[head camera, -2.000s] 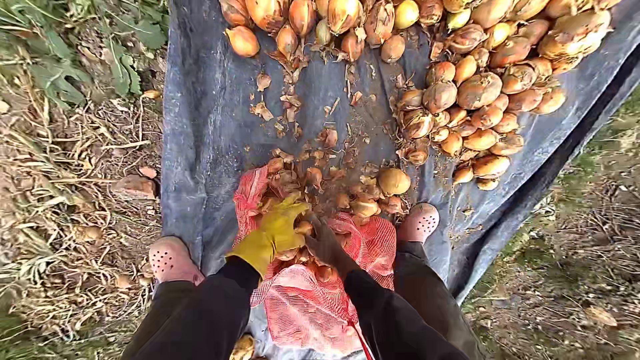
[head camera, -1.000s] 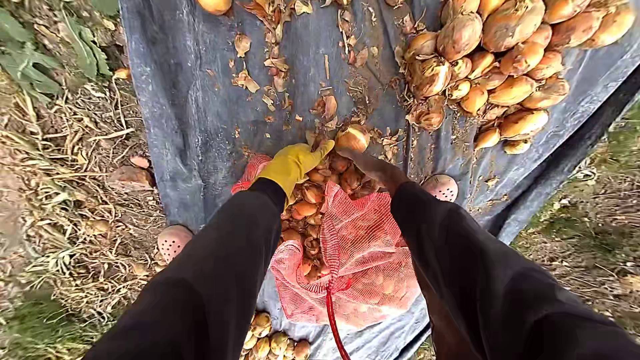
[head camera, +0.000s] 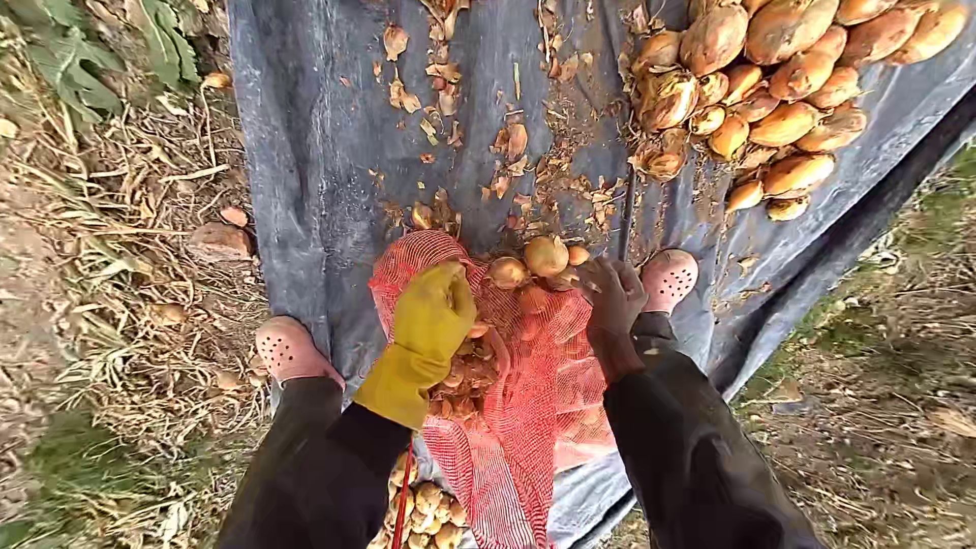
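A red mesh bag (head camera: 526, 412) lies between my feet, with several small onions (head camera: 461, 377) showing at its opening. My left hand (head camera: 438, 305), in a yellow rubber glove, is over the bag's upper left part with its fingers curled; what is in them is hidden. Bare, my right hand (head camera: 614, 297) is at the bag's upper right edge, fingers bent, close beside a small onion (head camera: 578, 255). A larger round onion (head camera: 546, 255) and another onion (head camera: 507, 272) rest at the top edge of the bag, between the two hands.
A dark plastic sheet (head camera: 305, 191) bears scattered dry onion skins (head camera: 511, 141). A pile of onions (head camera: 785, 84) is at the upper right. More onions (head camera: 427, 511) lie below the bag. Pink clogs (head camera: 293, 351) are on my feet. Dry stalks (head camera: 137, 267) cover the ground at left.
My hands have moved apart; a second ago both were close around an onion above the bag. The bag's mesh now lies more spread between them.
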